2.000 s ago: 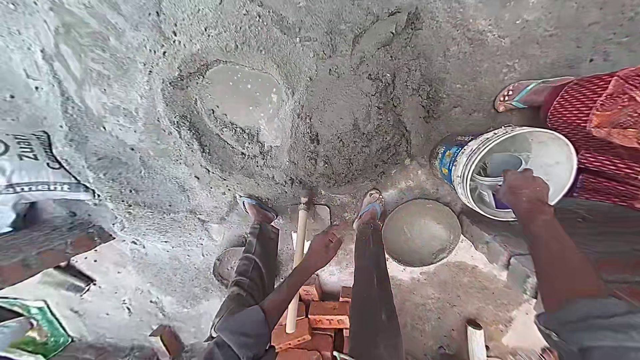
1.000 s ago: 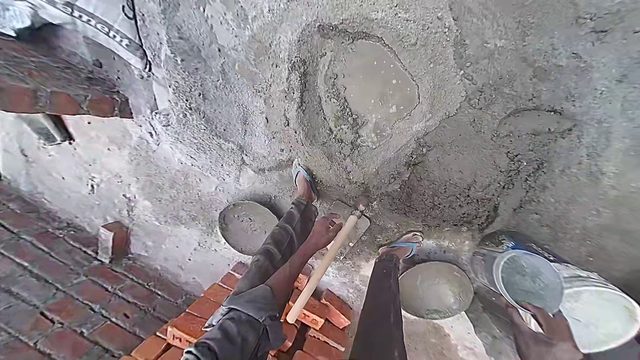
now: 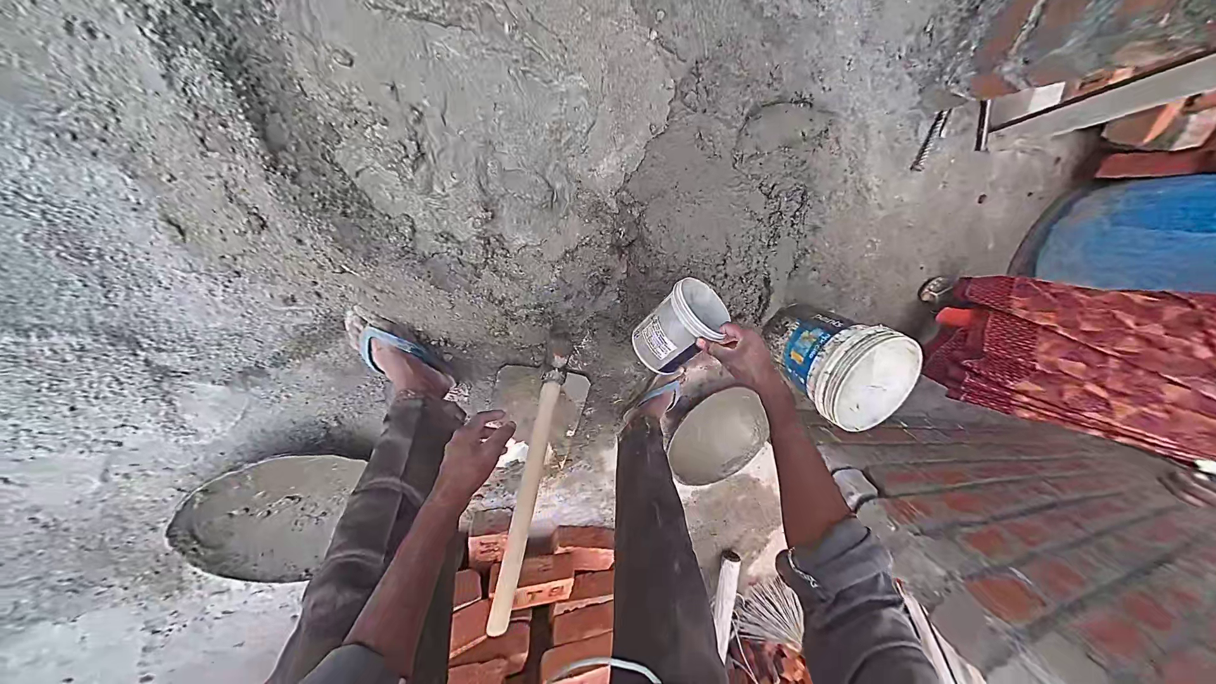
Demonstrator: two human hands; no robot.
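Observation:
My right hand grips the rim of a small white plastic bucket, tilted over the edge of the wet cement mix. A large white paint bucket with a blue label stands just right of that hand. My left hand holds nothing, its fingers loosely bent, beside the wooden handle of a hoe. The hoe's flat metal blade rests on the ground between my feet, with the handle leaning back toward me.
Round pans lie beside each foot. Stacked red bricks are below, between my legs. A person in a red patterned garment stands at right, near a blue drum. A brick wall runs at lower right.
The small bucket, inside the big one two seconds ago, is now out over the mix in my right hand. My left hand has come off the hoe handle. The view has swung.

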